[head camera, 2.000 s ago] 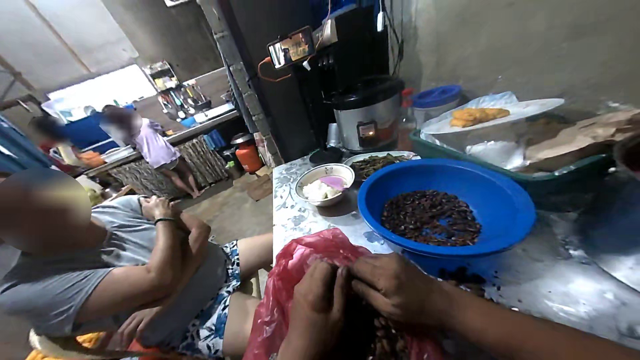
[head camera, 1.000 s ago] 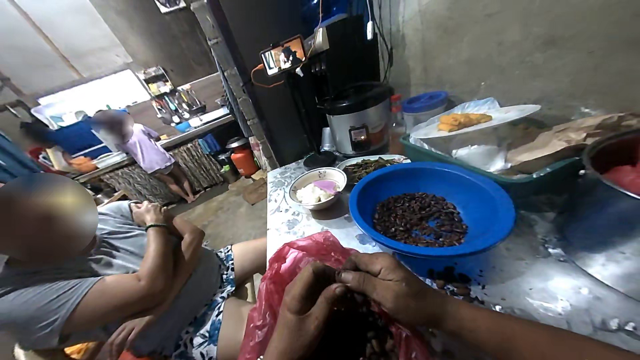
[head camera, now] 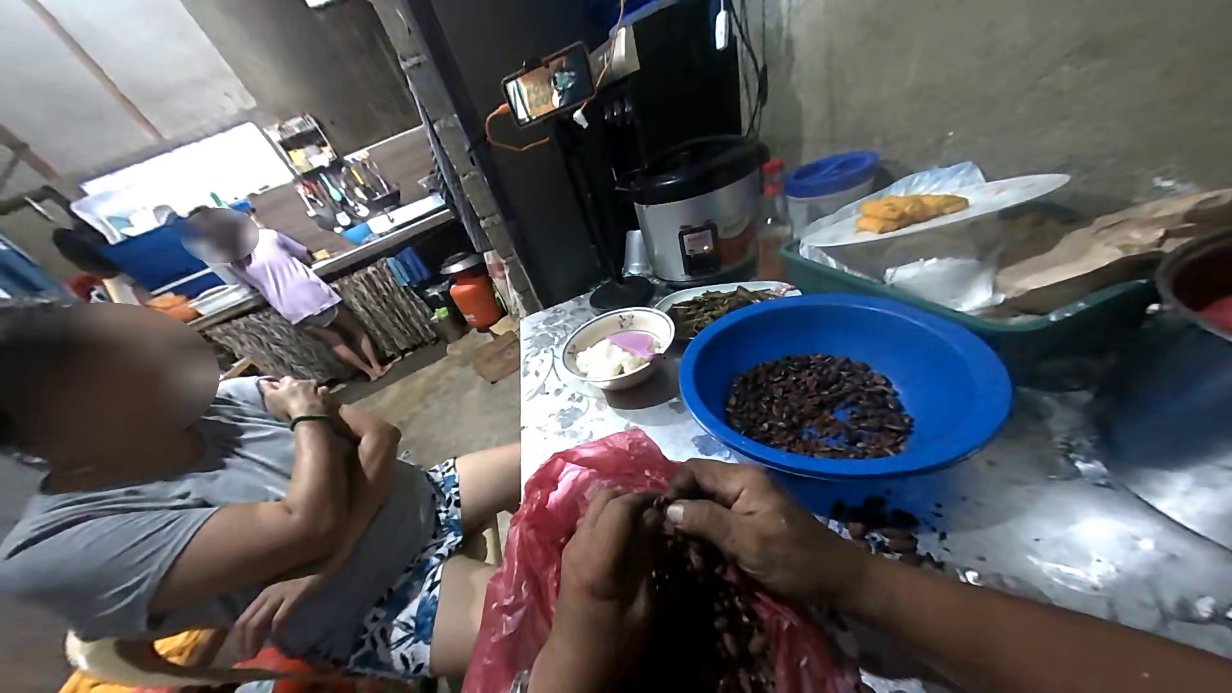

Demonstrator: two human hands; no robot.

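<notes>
My left hand (head camera: 608,549) and my right hand (head camera: 756,520) meet fingertip to fingertip over an open red plastic bag (head camera: 529,568). Between their fingers is a small dark bean, mostly covered by the fingertips. Dark brown beans, which look like cacao beans (head camera: 736,630), lie inside the bag. Just beyond my hands stands a blue plastic basin (head camera: 948,385) with dark shelled pieces (head camera: 818,404) spread over its bottom. Loose beans and dark bits (head camera: 890,537) lie on the table beside my right wrist.
Behind the basin are a bowl of rice (head camera: 616,361) with a pink scoop, a plate of cooked greens (head camera: 722,306), a rice cooker (head camera: 698,212) and a green tray (head camera: 1020,332). A phone (head camera: 549,85) is mounted above. One person sits at the left; another stands farther back.
My hands stay together over the bag, with small shifts of the fingers. The person in the background has moved slightly.
</notes>
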